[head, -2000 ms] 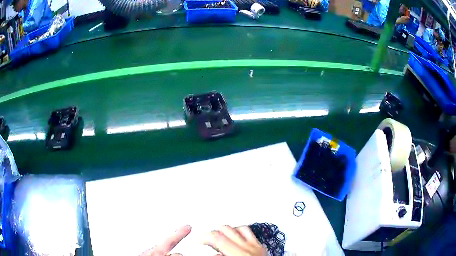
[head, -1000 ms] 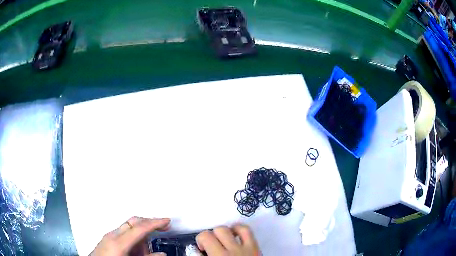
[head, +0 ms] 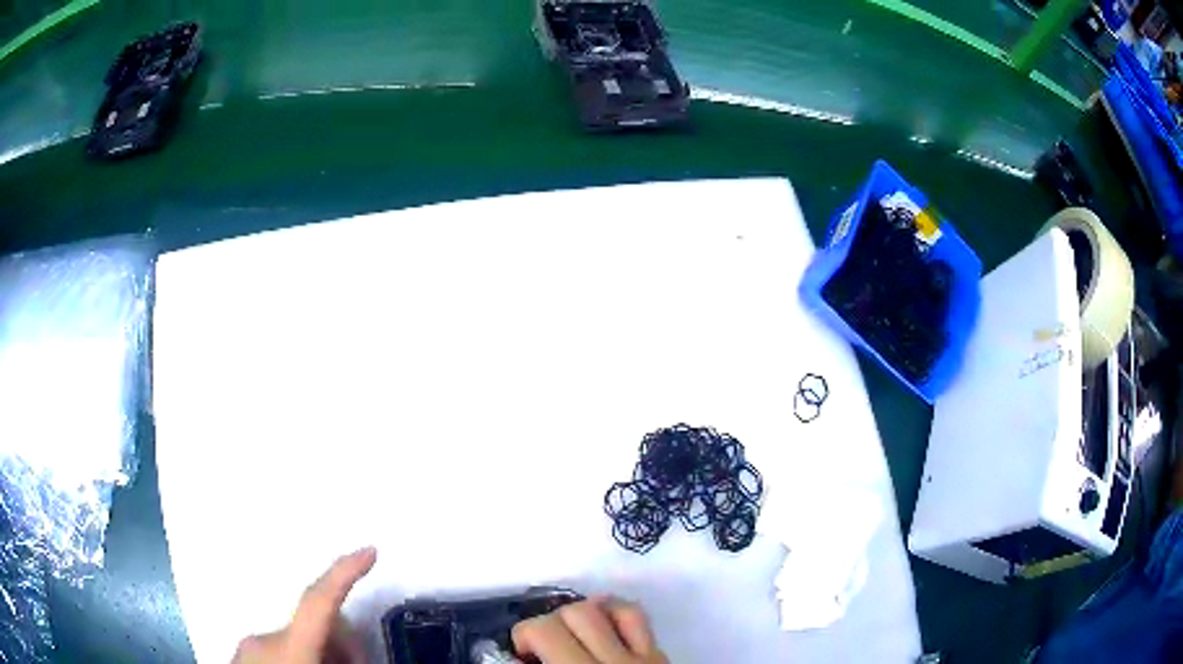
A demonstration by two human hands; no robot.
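A black plastic housing (head: 426,632) lies at the bottom edge of the picture on the white sheet (head: 454,376), partly cut off. My right hand (head: 590,633) rests on its right part with curled fingers; a bit of white covering shows at the fingertips. Whether it grips the housing is hidden. My left hand (head: 305,629) is at the housing's left, index finger raised and apart from it, the rest cut off by the edge. A tangled pile of black sealing rings (head: 688,480) lies to the upper right of my right hand. Two rings (head: 810,397) lie apart, overlapping.
A blue bin (head: 902,292) of black rings stands at the sheet's right corner, beside a white tape dispenser (head: 1005,428) with a tape roll (head: 1105,292). A crumpled white cloth (head: 824,577) lies right. Clear film (head: 71,376) is at left. More housings (head: 614,65) sit on the green belt.
The view has tilted down from the far benches to the sheet. The housing has come into view. Since a second ago, my left hand has moved left, off the housing; my right hand stays at it.
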